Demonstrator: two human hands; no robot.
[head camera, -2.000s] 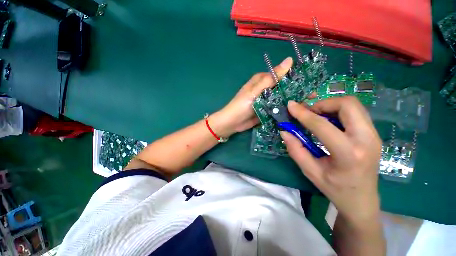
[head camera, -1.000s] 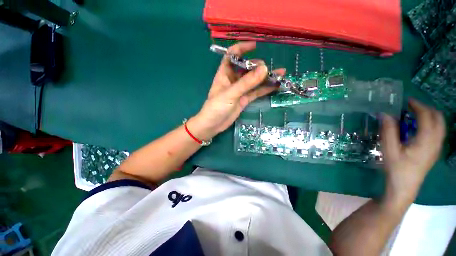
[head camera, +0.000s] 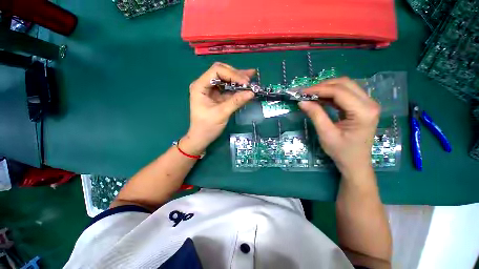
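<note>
My left hand (head camera: 212, 105) and my right hand (head camera: 346, 123) hold a PCB panel (head camera: 270, 94) between them by its two ends. The panel is raised above the bench and seen nearly edge-on. Beneath it lies a green panel with coil antennas (head camera: 318, 78), partly hidden by the held panel and my right hand, on a clear plastic tray (head camera: 395, 93). Nearer me a second PCB panel (head camera: 273, 151) lies in another clear tray, partly covered by my right hand. The blue-handled cutters (head camera: 416, 139) lie with handles spread on the mat, right of the trays.
A thick red stack (head camera: 289, 23) lies at the far side. Dark green stacked panels (head camera: 454, 52) are at the far right. More boards (head camera: 144, 6) show at the top left. A black object (head camera: 39, 94) stands at the left. A white box of small boards (head camera: 102, 192) is at the lower left.
My right hand has let go of the cutters, which now lie on the mat, and has moved left to take the raised panel's right end. My left hand still holds the panel.
</note>
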